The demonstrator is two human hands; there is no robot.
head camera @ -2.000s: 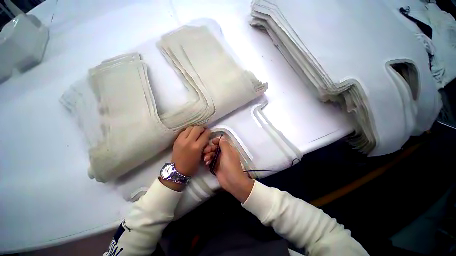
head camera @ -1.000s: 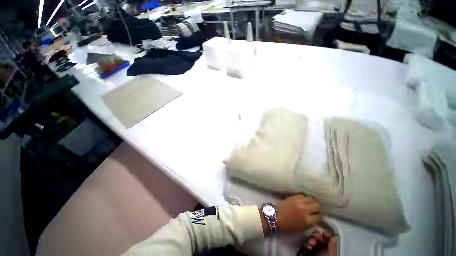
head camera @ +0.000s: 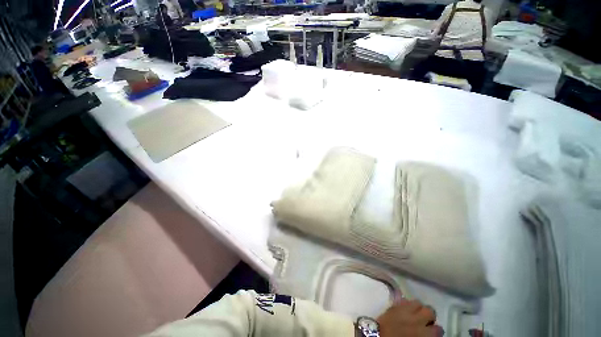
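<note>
White cut panels (head camera: 300, 266) lie in layers at the near table edge, with a U-shaped cut-out (head camera: 356, 293) edged in grey-beige. My left hand (head camera: 410, 319), with a watch on the wrist, rests at the right side of this cut-out, fingers curled and cut off by the bottom edge; whether it grips the layers is not clear. A folded-back beige panel stack (head camera: 441, 224) with a deep U gap lies just beyond. Only a tiny, blurred bit of what looks like my right hand (head camera: 477, 332) shows at the bottom edge; no tool can be made out.
A second panel stack (head camera: 550, 263) lies at the right, crumpled white pieces (head camera: 540, 141) behind it. Farther off are a beige sheet (head camera: 176, 128), white blocks (head camera: 293, 82), dark fabric (head camera: 211, 84) and a blue tray (head camera: 146, 91). A person (head camera: 41, 66) is at the far left.
The view has swung up and left across the table. Since one second ago my left hand has moved lower in the picture, uncovering the U-shaped cut-out, and my right hand has nearly left view.
</note>
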